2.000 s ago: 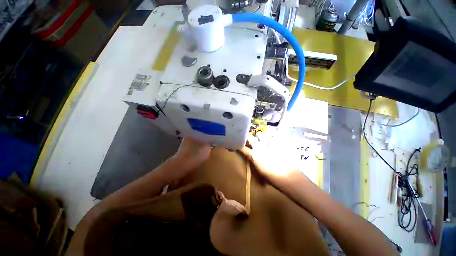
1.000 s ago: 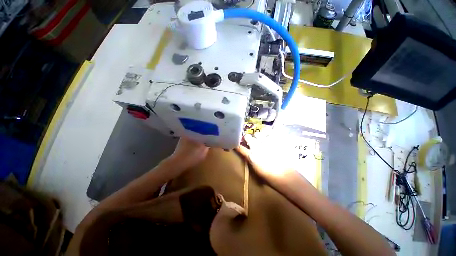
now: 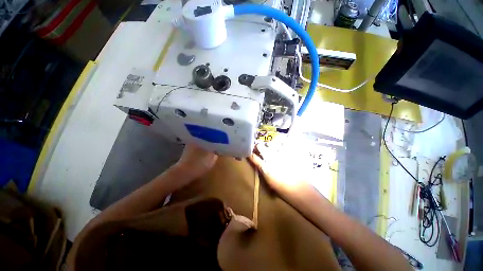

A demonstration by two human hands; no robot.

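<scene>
The brown bag body (image 3: pixel 233 185) lies over the table's front edge towards me, its dark opening at the bottom. A tan binding strip (image 3: pixel 256 198) runs down it from the needle area. A darker reddish-brown patch (image 3: pixel 204 217) shows by the opening. My left hand (image 3: pixel 197 157) is at the bag's upper left edge, its fingers hidden behind the white sewing machine head (image 3: pixel 206 119). My right hand (image 3: pixel 273 169) lies on the bag's upper right edge beside the needle area, fingers close to the clamp, partly washed out by the lamp. The edge held there is mostly hidden.
A black-framed control panel (image 3: pixel 439 66) hangs at upper right, and a blue hose (image 3: pixel 312 50) arches over the machine. A black cable (image 3: pixel 428 211), a screwdriver (image 3: pixel 453 247) and a tape roll (image 3: pixel 459 164) lie at right. A brown pile (image 3: pixel 29 233) is at lower left.
The machine and bag appear shifted slightly left in the picture. Both hands keep nearly the same place on the bag beside the machine head.
</scene>
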